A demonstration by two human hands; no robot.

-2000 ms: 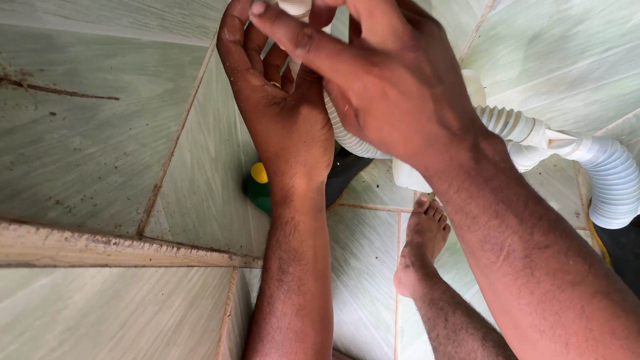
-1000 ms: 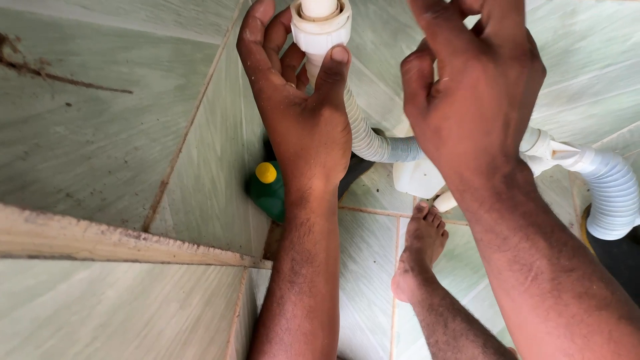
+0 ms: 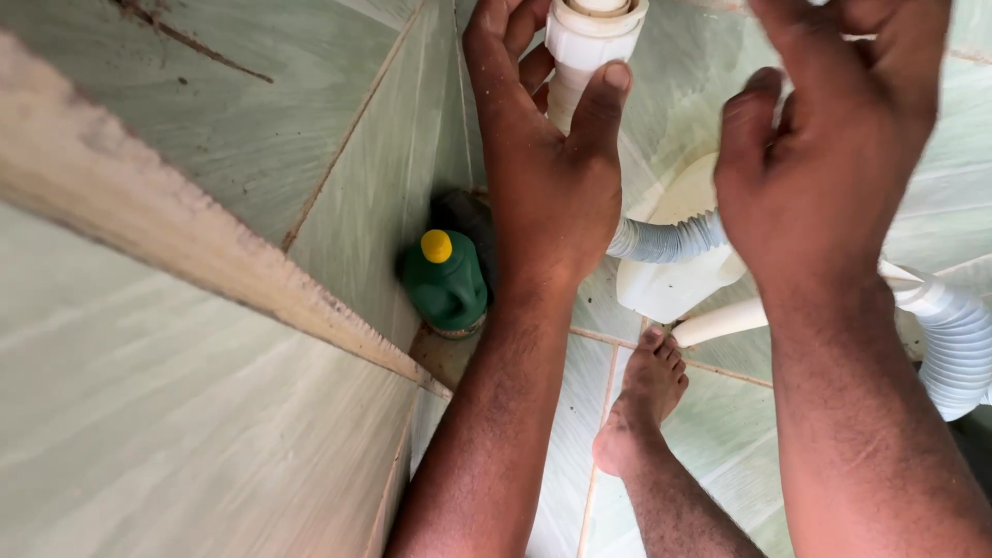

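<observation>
My left hand [image 3: 554,147] grips a white plastic coupling nut [image 3: 595,39] at the top of a corrugated drain hose, thumb on its right side and fingers behind and left of it. A narrower white pipe end shows inside the nut's rim. The hose [image 3: 670,239] runs down behind my left hand and to the right, passing behind my right hand. My right hand [image 3: 829,116] is raised at the upper right, apart from the nut, its fingers bent and partly cut off by the frame's top edge. Whether it holds anything cannot be told.
A green bottle with a yellow cap [image 3: 436,246] stands in the corner left of my left forearm. A white plastic container [image 3: 674,283] lies behind the hose, near a white pipe [image 3: 721,322] and my bare foot [image 3: 651,387]. A wider corrugated hose [image 3: 949,341] bends down at the right. A rough-edged ledge [image 3: 194,225] crosses the left.
Two seconds ago both hands were together at the nut. My right hand has come away to the right, while my left hand has stayed at the nut. The view has shifted somewhat.
</observation>
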